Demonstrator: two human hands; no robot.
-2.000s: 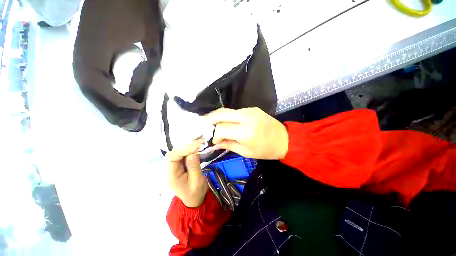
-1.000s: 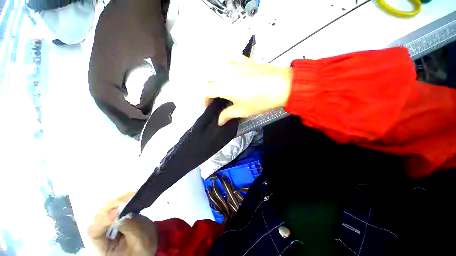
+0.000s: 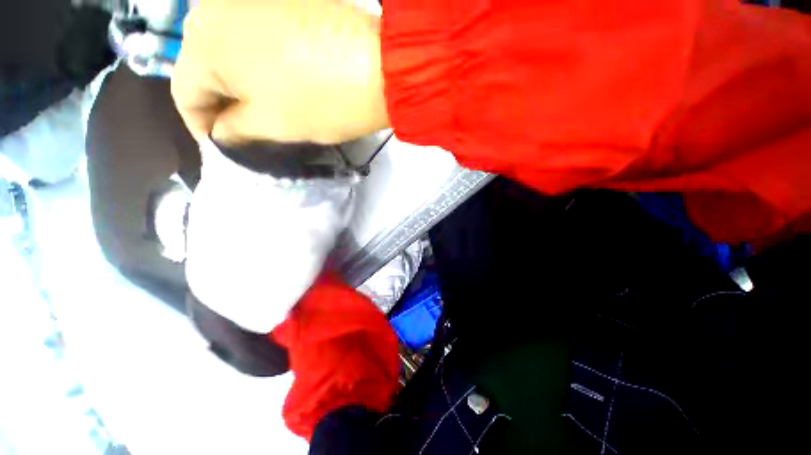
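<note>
My right hand (image 3: 280, 71), large and slightly blurred at the top, is closed on the dark edge (image 3: 285, 158) of a cloth piece. White cloth (image 3: 258, 253) hangs down from this edge, held up in front of me. My left hand is hidden behind or inside the white cloth; only its red sleeve (image 3: 342, 355) shows at the cloth's lower right. The dark brown garment piece (image 3: 133, 160) lies to the left of and behind the white cloth, with a white patch in its opening. A brown part also shows below the white cloth.
The ruler strip (image 3: 427, 213) runs along the table edge, right of the cloth. A blue container (image 3: 418, 318) is below it, beside silvery material. A dark shape (image 3: 36, 53) and blurred white and blue machine parts (image 3: 147, 40) are at the upper left. The left side is overexposed.
My right hand has moved up and left, lifting the cloth. My left hand has moved up and right from the lower left, out of sight at the cloth. The view has shifted.
</note>
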